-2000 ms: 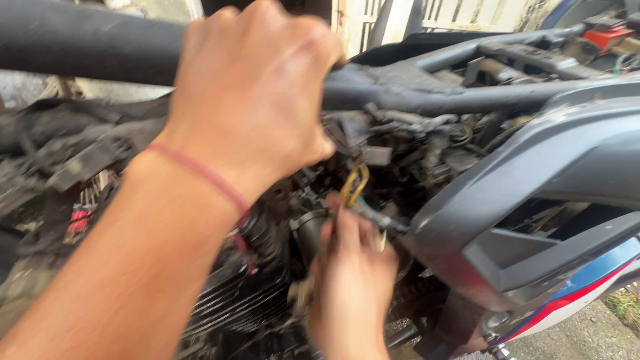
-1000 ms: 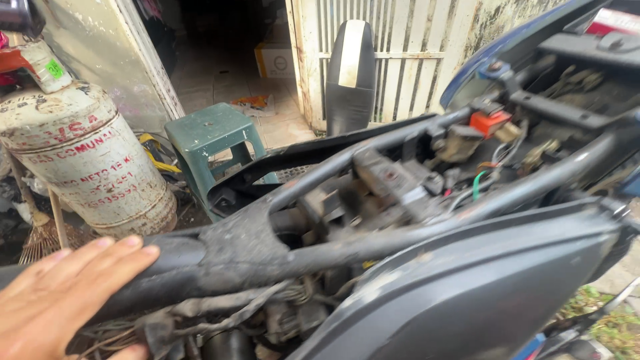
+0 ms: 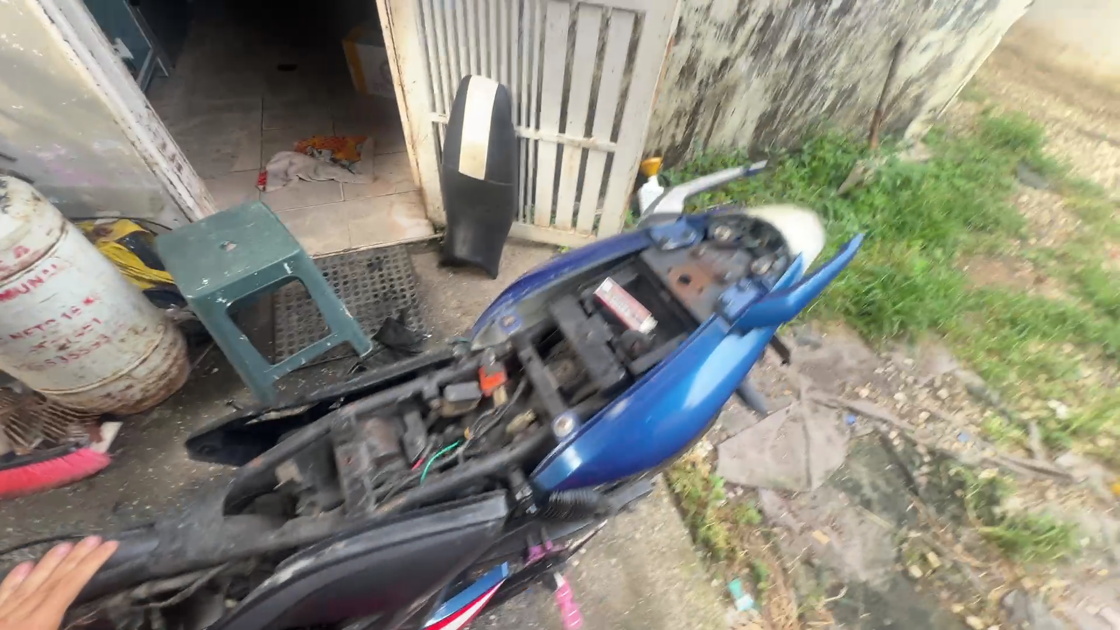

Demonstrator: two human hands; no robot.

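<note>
At the lower left edge, my left hand rests on the dark frame tube of a motorcycle, gripping nothing that shows. My right hand is out of view. The seatless rear frame exposes an orange part, a green wire and other wiring. Farther back, a small red-and-white box lies inside the blue tail fairing. A dark side panel covers the near side of the frame.
A green plastic stool and a rusty white gas cylinder stand at left. The motorcycle seat leans on a white metal gate. Grass and rubble lie at right.
My right hand, seen near a yellow wire two seconds ago, has left the view. My left hand remains on the frame tube. The view has swung toward the motorcycle's tail.
</note>
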